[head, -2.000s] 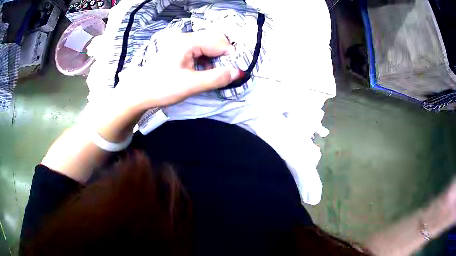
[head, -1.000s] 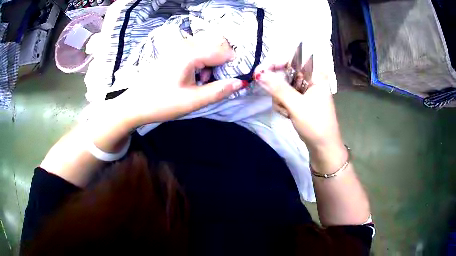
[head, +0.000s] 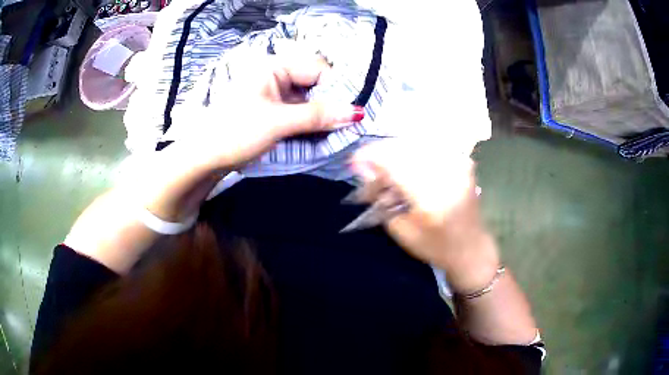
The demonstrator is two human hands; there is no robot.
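Note:
The striped garment (head: 301, 151) lies bunched on white cloth (head: 440, 95) over my lap. Black trim (head: 375, 58) runs along its right part, and another dark band shows at its left. My left hand (head: 293, 110) pinches the garment at the lower end of the right trim, thumb on top. My right hand (head: 425, 198) is just below and to the right, blurred, holding small snips (head: 367, 217) in its palm with the blades pointing left. Whether its fingertips also hold a needle or thread cannot be told.
A pinkish tub (head: 103, 80) with a white paper inside stands at the upper left. Beyond it is a box with small round tops (head: 128, 6). A blue-edged grey-brown bin (head: 598, 66) stands at the upper right. Green floor (head: 572, 220) shows on both sides.
My right hand came in from the far lower right to my left hand, then moved down, with the snips turned from pointing up to pointing left. My left hand keeps its hold on the garment.

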